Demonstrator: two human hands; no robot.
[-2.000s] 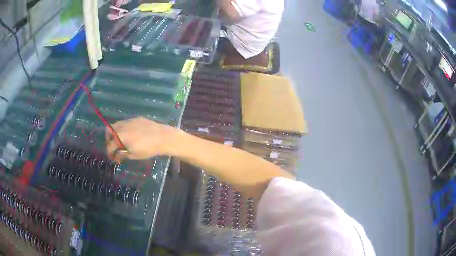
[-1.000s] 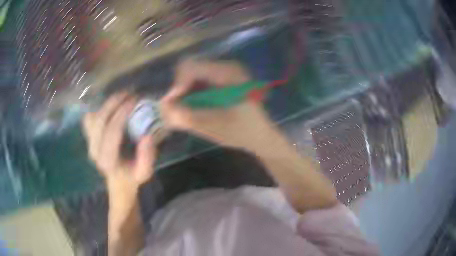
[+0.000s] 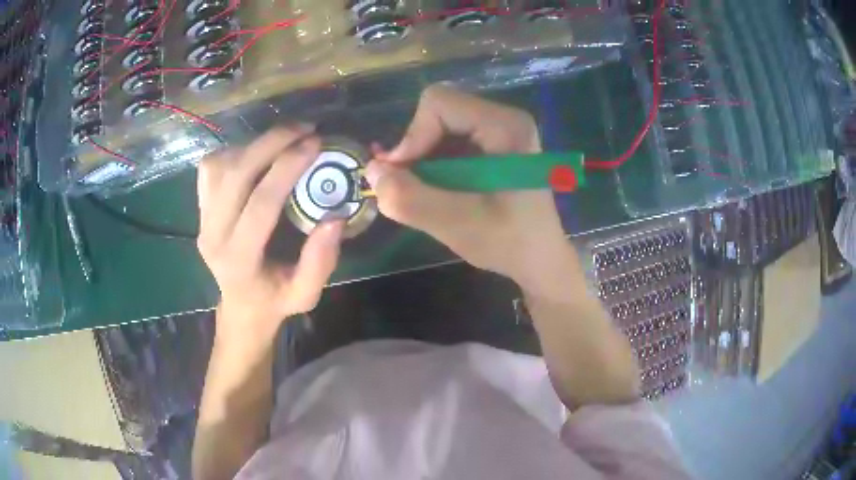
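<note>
A round speaker driver [image 3: 328,186] with white and silver rings and a centre dot lies in the brass-gold round fixture [image 3: 360,221] near the bench's front edge. My left hand [image 3: 267,220] holds the driver, fingers at its upper left and thumb at its lower edge. My right hand [image 3: 460,178] grips the green test probe [image 3: 497,172], which has a red spot at its right end. The probe's thin tips touch or nearly touch the driver's right edge; the exact contact is too small to tell. A red cable [image 3: 648,122] curves up from the probe.
The main clear tray [image 3: 328,82] with rows of discs and loose red wires lies just behind my hands. A ribbed tray [image 3: 751,141] is at the right. A black cable [image 3: 141,225] runs left of the fixture. Filled trays [image 3: 643,309] and cardboard [image 3: 788,300] are low at the right.
The view has swung from the right-hand trays down to the bench in front of me. Both hands are now sharp at the fixture, and the probe lies more level, its tips at the driver's edge.
</note>
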